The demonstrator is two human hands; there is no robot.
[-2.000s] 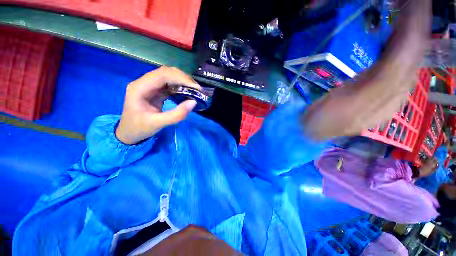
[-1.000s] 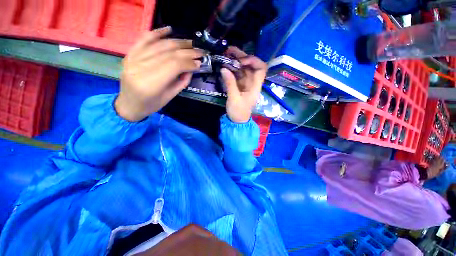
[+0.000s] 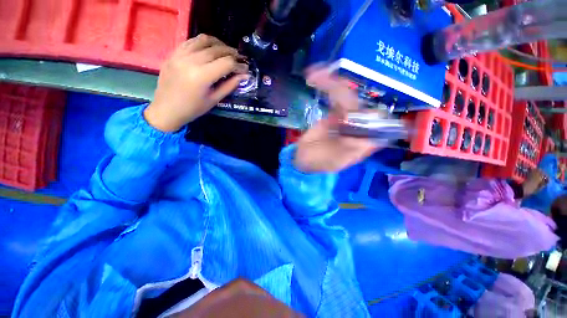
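The black test fixture [image 3: 252, 107] with white lettering lies at the bench edge. My left hand [image 3: 198, 81] is at its shiny seat [image 3: 247, 84], fingertips bent over the seat's left side. Whether they grip a case there is hidden. My right hand [image 3: 339, 133], blurred, is right of the fixture, below the blue-and-white leak tester [image 3: 395, 59]. It holds a dark, shiny-rimmed watch case [image 3: 375, 127], seen nearly edge-on and smeared by motion.
A large red tray [image 3: 99, 31] is at upper left, with stacked red trays [image 3: 28, 133] below it. A tilted red tray of round cases [image 3: 463, 140] stands right of the tester. A clear cylinder [image 3: 497, 34] juts in at upper right. A coworker's pink sleeve [image 3: 472, 214] is lower right.
My left hand came from over my lap to the seat. My right hand, which was at the fixture with a case one second ago, has moved right, away from the seat.
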